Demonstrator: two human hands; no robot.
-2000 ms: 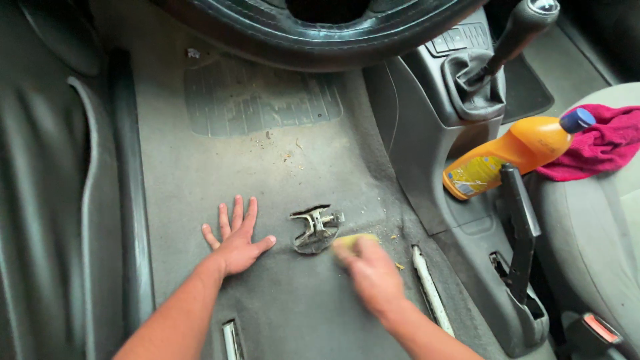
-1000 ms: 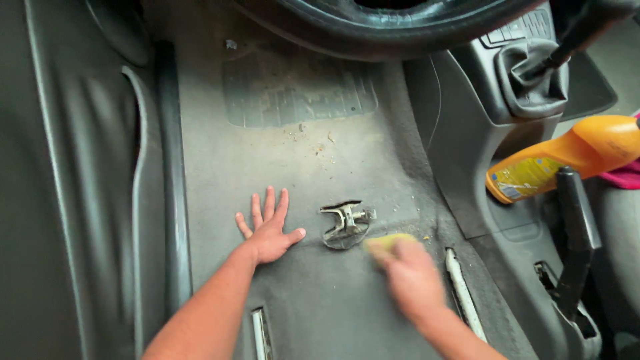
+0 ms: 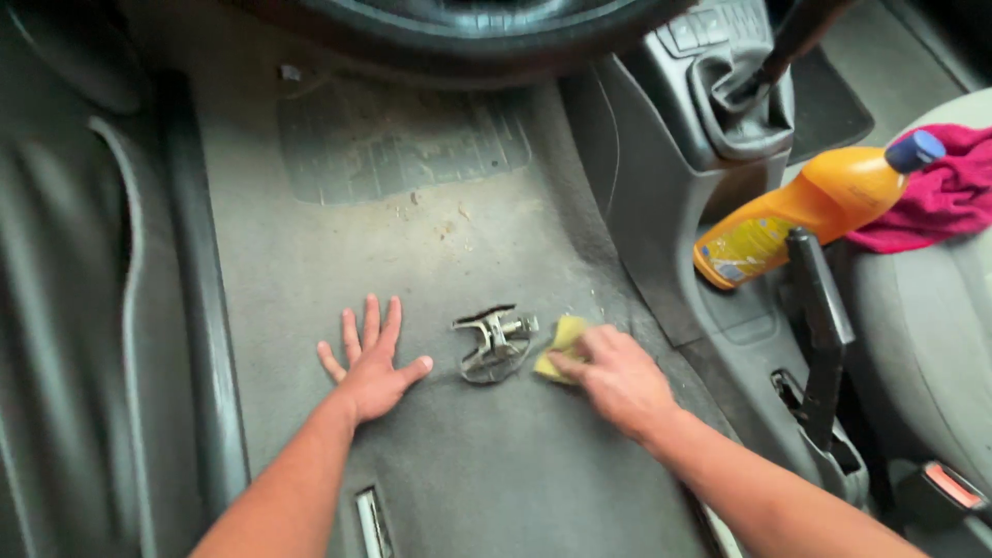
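Note:
My left hand (image 3: 376, 372) lies with fingers spread on the grey car floor carpet (image 3: 496, 442), left of a metal bracket (image 3: 496, 337) that shows through a cut in the carpet. To the right of that bracket, my right hand (image 3: 620, 372) grips a yellow sponge or pad (image 3: 562, 349) against the carpet; the hand is slightly blurred. Crumbs of debris (image 3: 442, 229) are scattered farther forward on the carpet, near the ribbed heel pad (image 3: 403, 147).
The steering wheel (image 3: 496, 46) overhangs the floor. At right are the gear lever boot (image 3: 736, 101), the handbrake lever (image 3: 825, 325), an orange bottle with a blue cap (image 3: 837, 194) and a pink cloth (image 3: 942, 194) on the passenger seat. A seat rail (image 3: 372, 523) lies low left.
The view has shifted back and forth sideways. My right hand stays beside the metal bracket with the yellow sponge or pad, whose broad face now shows more. My left hand keeps its place on the carpet.

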